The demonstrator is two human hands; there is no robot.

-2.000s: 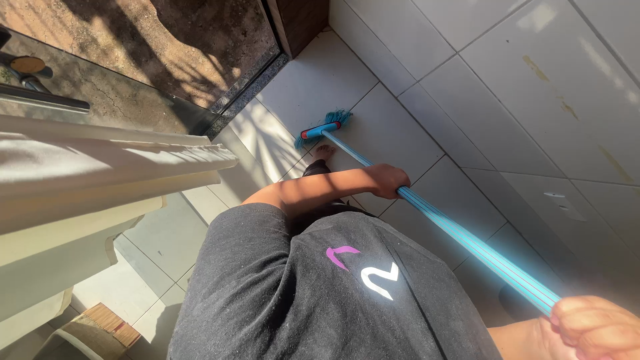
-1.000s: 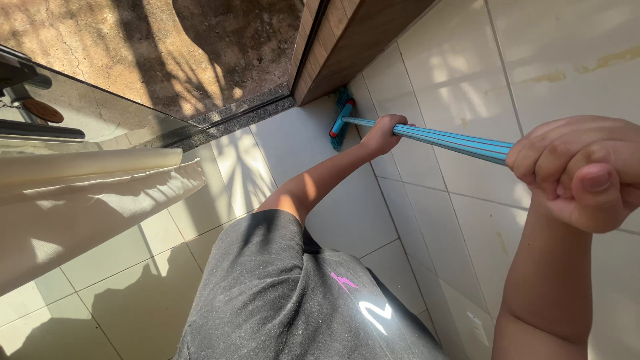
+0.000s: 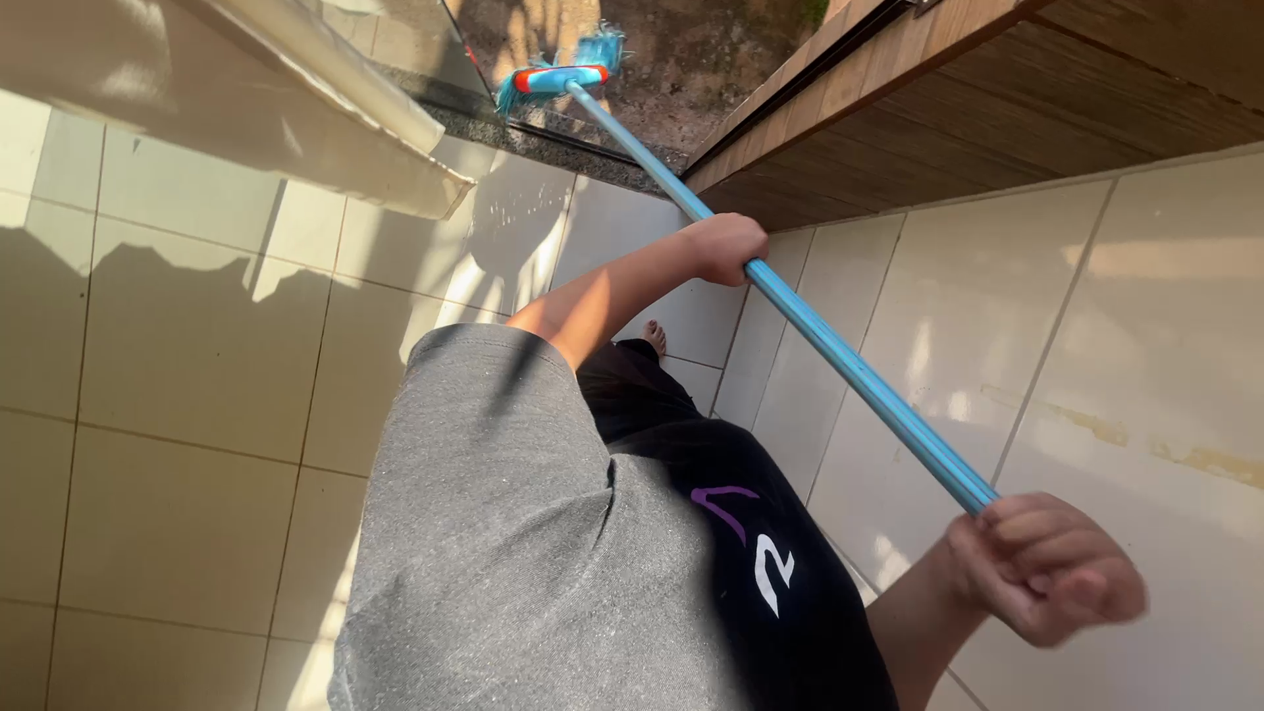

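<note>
A broom with a light blue handle [image 3: 839, 346] slants across the view from upper left to lower right. Its blue and red head [image 3: 561, 79], with frayed blue bristles, is at the top, over the ground just beyond the dark door sill. My left hand [image 3: 729, 249] grips the middle of the handle. Around the upper end of the handle, at the lower right, my right hand [image 3: 1052, 568] is closed and slightly blurred.
A cream curtain [image 3: 247, 118] hangs at the upper left beside a glass door. Wood-look cladding [image 3: 938, 109] borders the opening at upper right. White wall tiles [image 3: 1136, 296] rise on the right. Below are floor tiles [image 3: 188, 346] and my bare foot [image 3: 655, 337].
The broom head has moved from the corner by the wall out over the sill to the ground outside. Both hands have stayed on the handle. The view has shifted and turned.
</note>
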